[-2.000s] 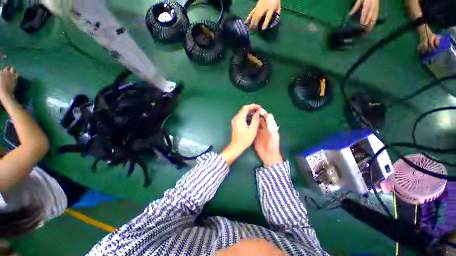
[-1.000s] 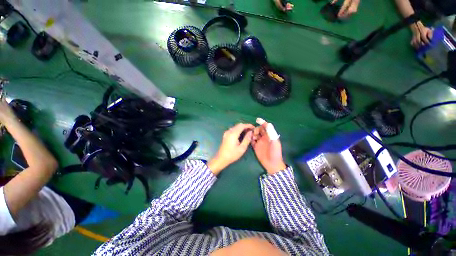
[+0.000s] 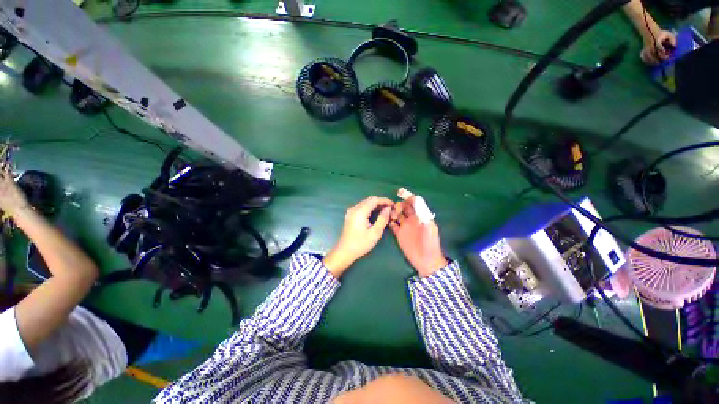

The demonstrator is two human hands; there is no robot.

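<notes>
My left hand (image 3: 361, 235) and my right hand (image 3: 417, 237) are together over the green bench (image 3: 331, 189), fingertips touching or nearly so. White coverings (image 3: 421, 210) are on fingers of my right hand. The fingers hide whatever lies between them; no part can be made out there now. A tangled pile of black curved arms (image 3: 193, 229) lies on the bench left of my hands.
A white screw feeder (image 3: 552, 256), a pink fan (image 3: 670, 268) and a black screwdriver (image 3: 623, 351) are at right, with looping black cables. Several round ribbed black units (image 3: 461, 144) stand beyond my hands. A white metal upright (image 3: 150, 95) slants in from upper left. A person's arm (image 3: 55, 245) is at left.
The view has shifted, so the ribbed units appear further right. My hands are lower in the picture than two seconds ago, and the dark piece seen between them earlier no longer shows.
</notes>
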